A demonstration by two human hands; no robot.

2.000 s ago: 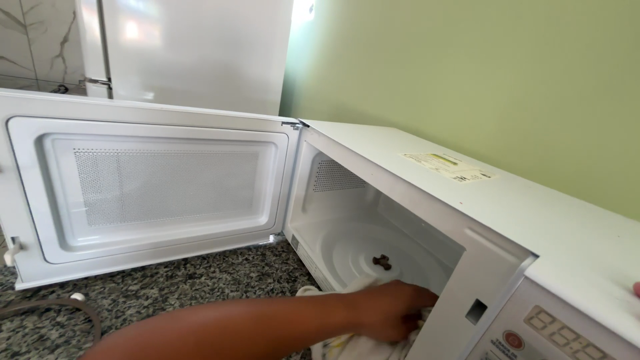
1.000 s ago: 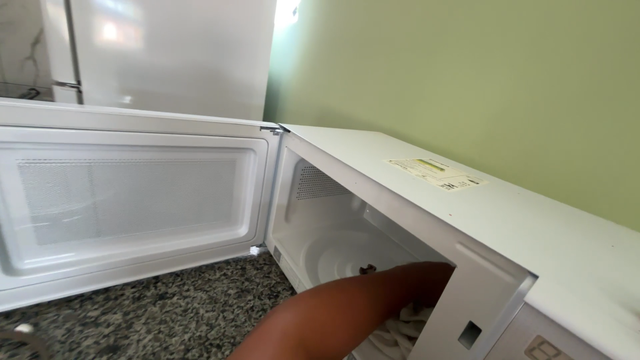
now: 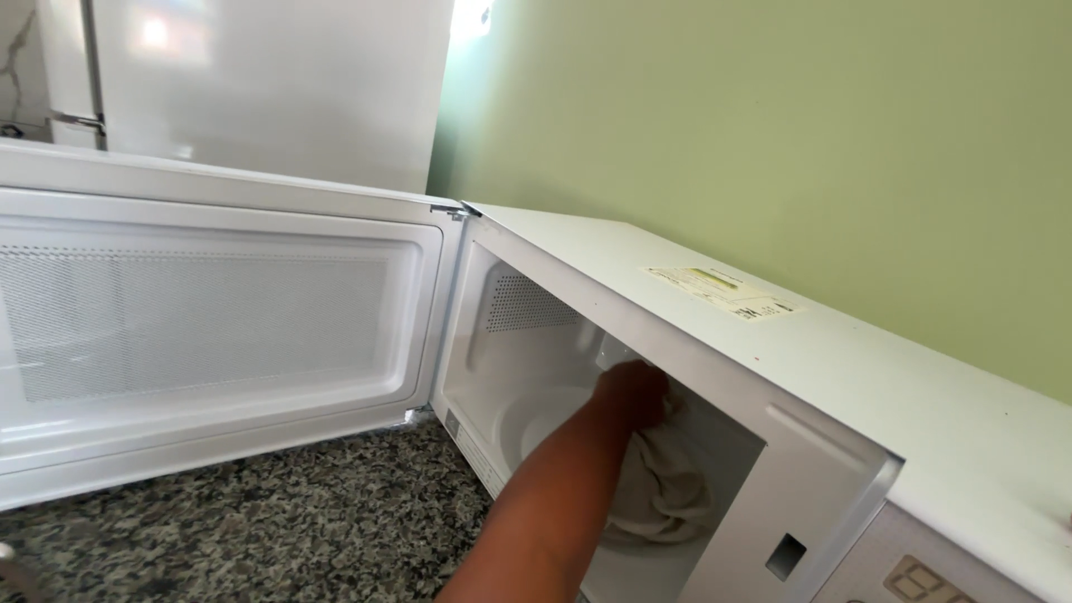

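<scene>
My left hand [image 3: 634,395] is deep inside a white microwave oven [image 3: 712,335], close to the back of the cavity. Its fingers are closed around part of a light beige cloth [image 3: 657,494], though they are dark and partly hidden. The rest of the cloth hangs below the hand and lies bunched on the cavity floor. The microwave door [image 3: 209,318] stands wide open to the left. My forearm covers part of the round recess [image 3: 536,419] in the oven floor. My right hand cannot be made out.
The microwave stands on a speckled granite counter [image 3: 276,519], against a green wall [image 3: 754,126]. A white refrigerator [image 3: 276,84] is behind the open door. On the oven's top is a printed label [image 3: 720,293]; a control panel [image 3: 913,578] shows at lower right.
My left hand has moved with the cloth from near the front opening deeper into the cavity. At the right edge, fingertips seen two seconds ago no longer show clearly.
</scene>
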